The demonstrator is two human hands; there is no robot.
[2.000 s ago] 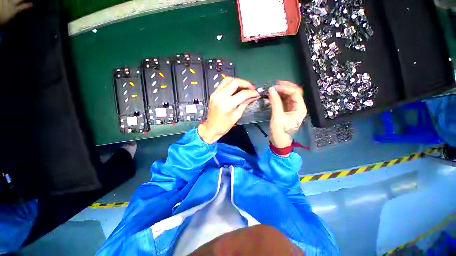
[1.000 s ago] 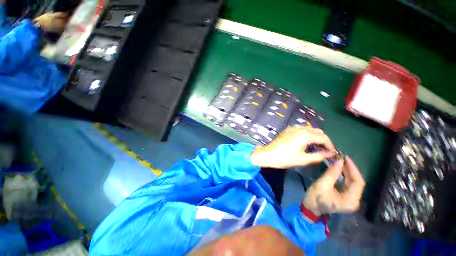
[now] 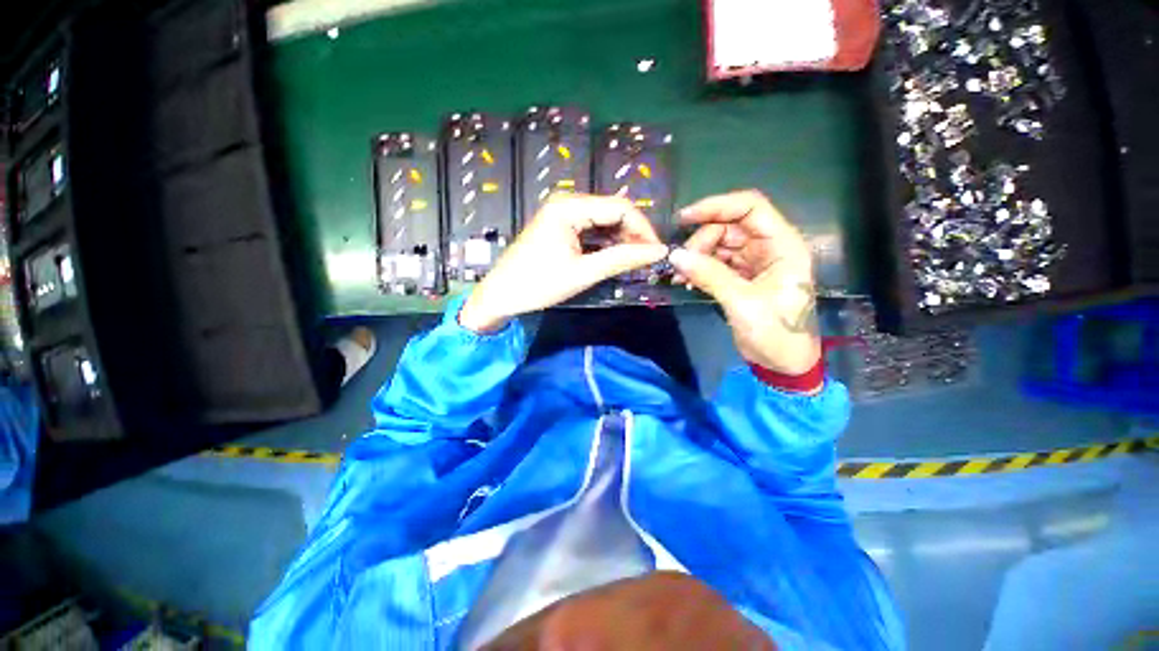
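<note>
My left hand point(image 3: 553, 261) and my right hand point(image 3: 759, 274) meet at the fingertips above the bench's front edge. Thumbs and forefingers pinch a tiny dark component point(image 3: 670, 251), mostly hidden by the fingers. Four black phone housings stand side by side on the green bench: one at the far left point(image 3: 408, 210), one beside it point(image 3: 474, 191), a third point(image 3: 552, 159) partly behind my left hand, and a fourth point(image 3: 636, 165) whose lower part is hidden by my hands. They show white and orange-yellow marks.
A black tray point(image 3: 1010, 26) at the right holds a glittering component pile point(image 3: 972, 165). A red bin point(image 3: 858, 36) with white contents is at the top. Black housing trays stand at the left, one with empty pockets point(image 3: 216, 216), one holding housings point(image 3: 51, 274). The bench point(image 3: 750, 140) is green.
The view has swung back from the left and turned. My hands remain together at the fingertips; the housings stay in their row.
</note>
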